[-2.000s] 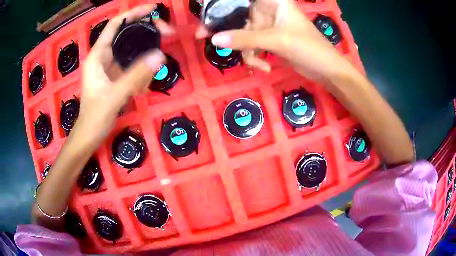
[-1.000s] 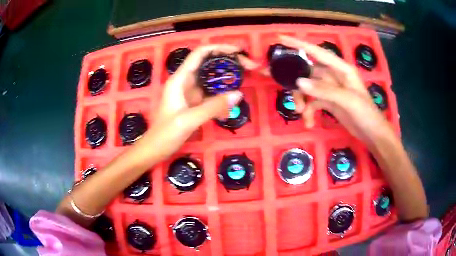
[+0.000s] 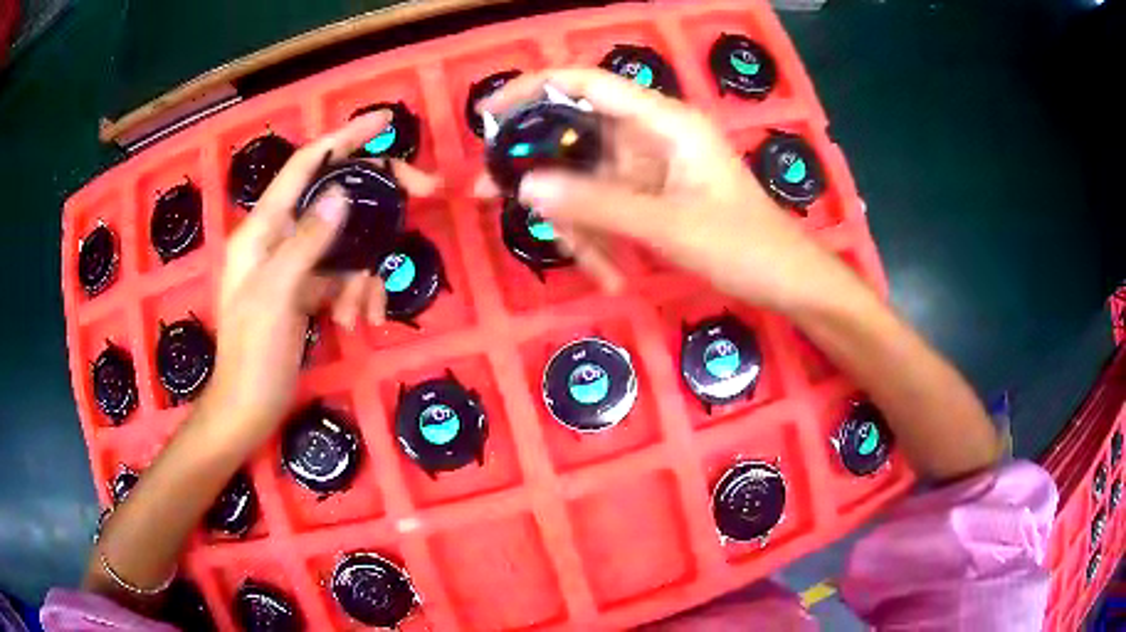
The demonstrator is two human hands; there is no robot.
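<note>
My left hand (image 3: 278, 278) holds a black round smartwatch unit (image 3: 358, 216) above the foam tray, its display dark, with my thumb on its face. My right hand (image 3: 667, 185) holds another smartwatch unit (image 3: 540, 145) at its rim; its display shows small coloured spots and is blurred. The red foam tray (image 3: 515, 432) lies under both hands. Several watches in its pockets show a teal test screen (image 3: 438, 424). Others lie face down with their back covers (image 3: 321, 448) up, mostly at the left.
Two tray pockets (image 3: 494, 577) at the near middle hold no watch. A brown edge strip (image 3: 321, 52) runs along the tray's far side. Another red tray with watches (image 3: 1099, 494) stands at the right edge. Pink sleeves (image 3: 951, 543) show at the bottom.
The view has shifted, so the tray sits further left. The coloured face on the left hand's watch has gone dark. The right hand's watch, dark a second ago, now shows coloured spots.
</note>
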